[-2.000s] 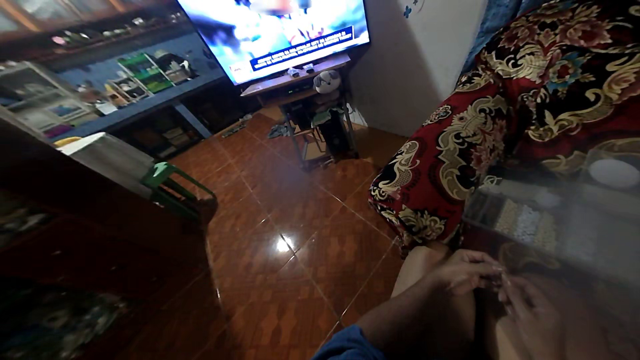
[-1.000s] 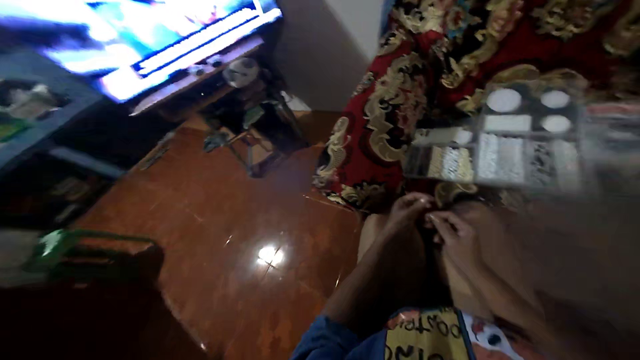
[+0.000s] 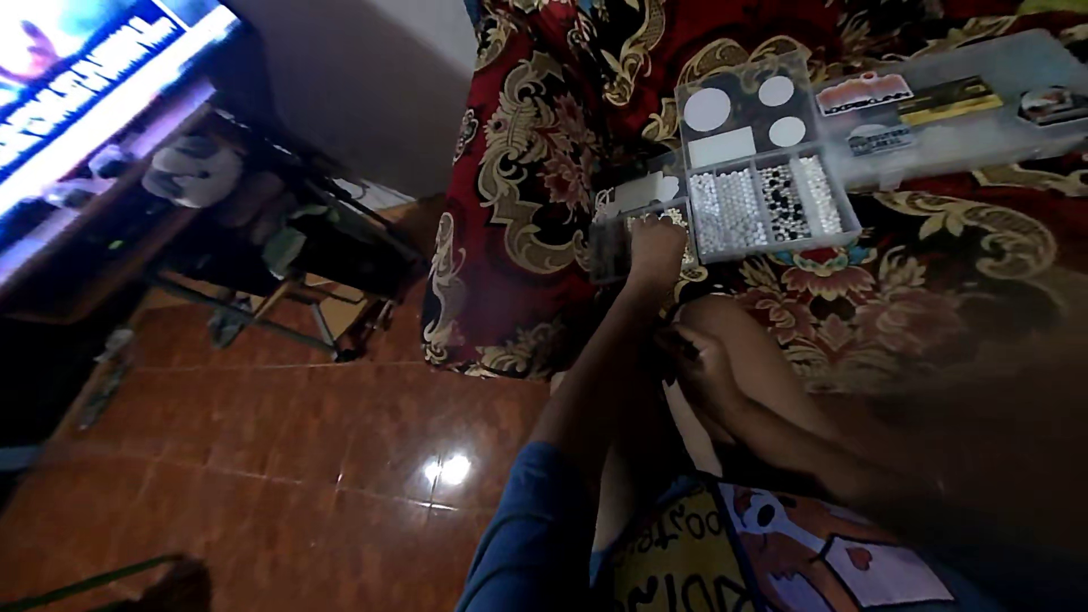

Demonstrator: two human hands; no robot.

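Note:
My left hand (image 3: 657,248) reaches into a small clear plastic bead box (image 3: 608,255) on the sofa, its fingertips among gold-coloured beads (image 3: 679,218); whether it pinches one is hidden. Over my lap, my right hand (image 3: 704,361) has its fingers curled near a small dark thing too unclear to name. Beside the small box stands a larger clear compartment box (image 3: 773,246), its lid open, with white beads (image 3: 733,208) and black-and-white beads (image 3: 783,202) in separate compartments.
A long clear plastic case (image 3: 943,102) with stickers lies on the patterned red sofa cover (image 3: 527,170). To the left, a lit television (image 3: 85,76) stands above a metal-legged stand (image 3: 246,314) on the tiled floor (image 3: 280,450).
My left hand has moved away from my right hand, forward into the small bead box. My right hand remains over my lap. The view has turned toward the sofa.

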